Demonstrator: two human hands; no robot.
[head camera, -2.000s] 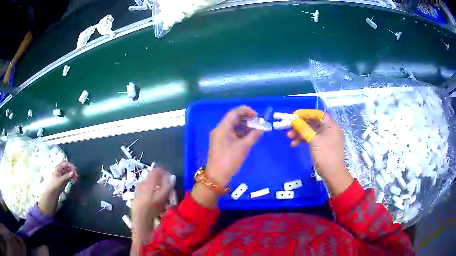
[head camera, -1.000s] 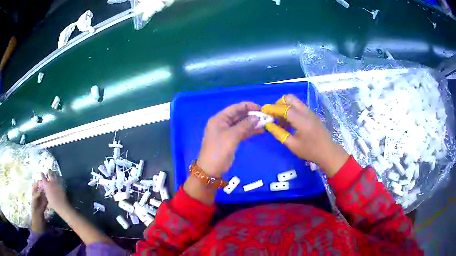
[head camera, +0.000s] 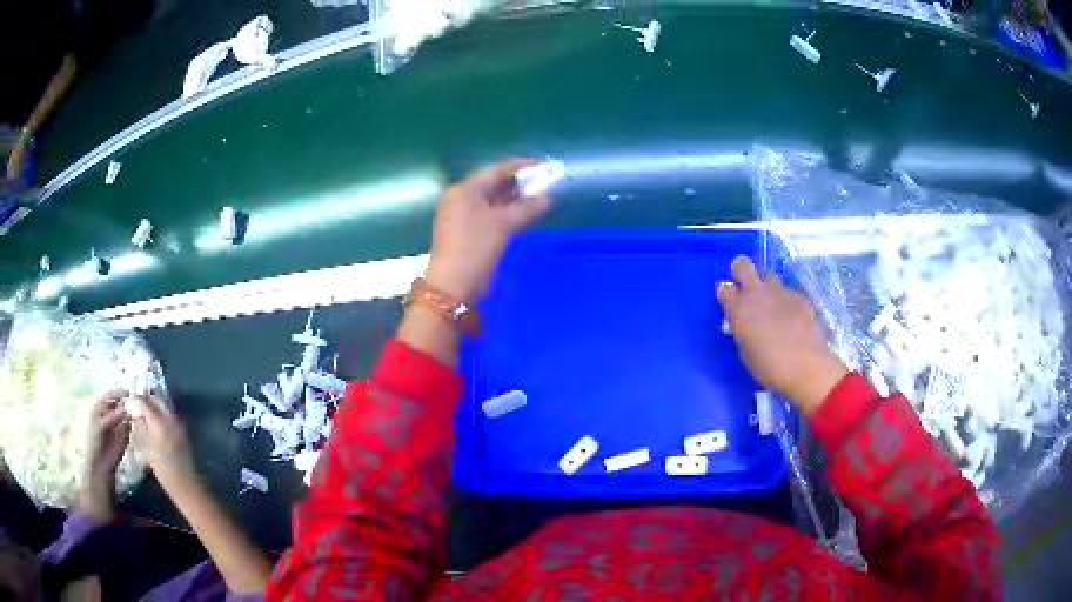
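Observation:
My left hand (head camera: 480, 223) is raised over the green belt beyond the tray. It grips a white plastic part (head camera: 541, 178) between thumb and fingers. My right hand (head camera: 776, 329) is over the right side of the blue tray (head camera: 611, 341), fingers curled. A small pale spot shows at its fingertips; whether it holds a piece is unclear. The yellow finger cots are hidden. Several white plates (head camera: 688, 466), some with two dark dots, lie along the tray's near edge. A plain white piece (head camera: 506, 405) lies at the tray's left side.
A clear bag of white parts (head camera: 976, 341) stands right of the tray. Stemmed parts (head camera: 294, 406) lie heaped on the dark surface at left. Beyond, a person in purple sleeves works at another bag (head camera: 59, 406). Scattered parts (head camera: 805, 47) lie on the belt (head camera: 635, 106).
My hands have parted. My left hand has moved up and out over the belt with the white part; my right has moved right. A white piece now shows at the tray's left side.

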